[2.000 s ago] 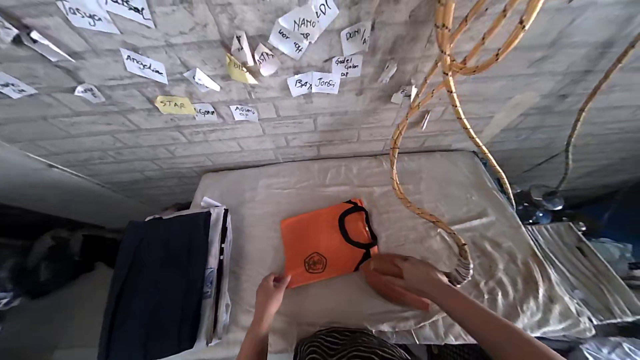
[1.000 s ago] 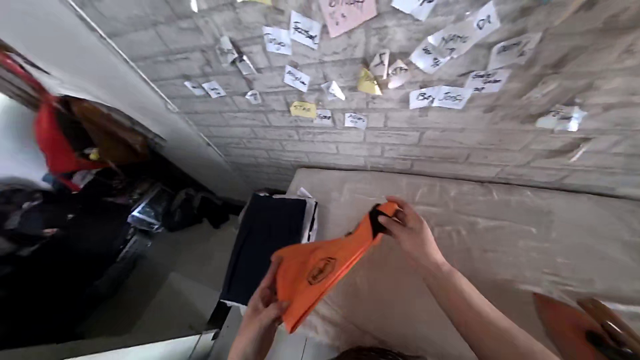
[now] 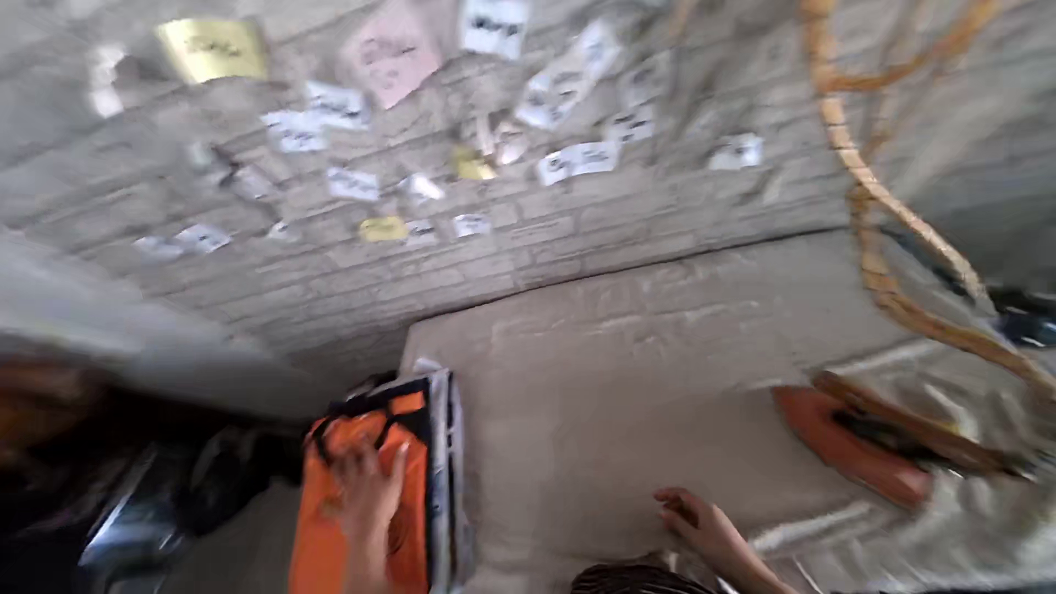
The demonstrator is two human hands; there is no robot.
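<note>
My left hand (image 3: 367, 487) rests with fingers spread on a folded orange garment with black trim (image 3: 318, 540), which lies on top of a stack of folded clothes (image 3: 441, 462) at the lower left. My right hand (image 3: 693, 524) is over the cloth-covered ironing surface (image 3: 610, 396), its fingers loosely curled and nothing in them. To its right, a clothes iron with a reddish base and brown handle (image 3: 858, 445) rests on the same surface. A cloth-wrapped cord (image 3: 899, 206) hangs at the right and runs down toward the iron.
Behind the surface stands a brick-patterned wall (image 3: 528, 247) with paper notes bearing writing. Dark items, blurred, lie at the far left (image 3: 214, 487). Part of a dark striped item (image 3: 635, 577) shows at the bottom edge. Rumpled cloth (image 3: 982, 511) covers the lower right.
The orange garment, held up between both hands a second ago, now lies on the stack under my left hand. My right hand has let go of it. The view has shifted.
</note>
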